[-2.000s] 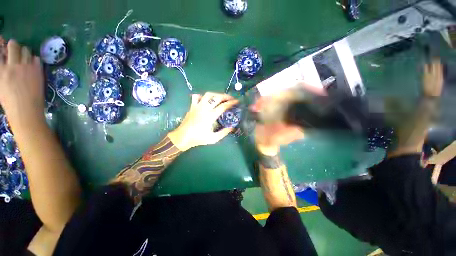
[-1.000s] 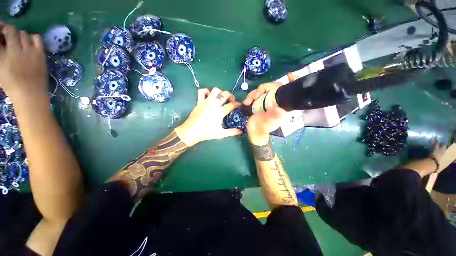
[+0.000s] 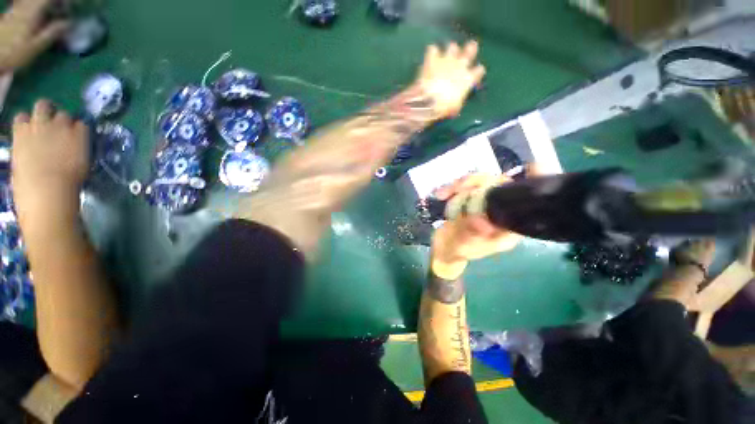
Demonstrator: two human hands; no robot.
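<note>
My left hand (image 3: 447, 79) is stretched far forward over the bench, palm down and fingers spread. It is blurred, and a small dark patch shows at its edge; whether it holds a unit is hidden. My right hand (image 3: 472, 217) grips a thick black electric screwdriver (image 3: 555, 205), lying nearly level with its tip to the left. No unit shows at the tip. A blue-and-white round unit (image 3: 403, 152) is partly hidden beside my left forearm, with a white cord bead (image 3: 381, 172) near it.
Several corded units (image 3: 241, 125) are grouped left of my forearm. A white-grey feeder box (image 3: 451, 166) stands behind the screwdriver. Black small parts (image 3: 613, 261) are heaped at right. Another person's hand (image 3: 50, 145) is at left; another arm (image 3: 685, 273) is at right.
My left hand has left the spot by the screwdriver tip and moved forward across the bench. The unit at the tip is gone from there. The view has shifted; my right hand still grips the screwdriver.
</note>
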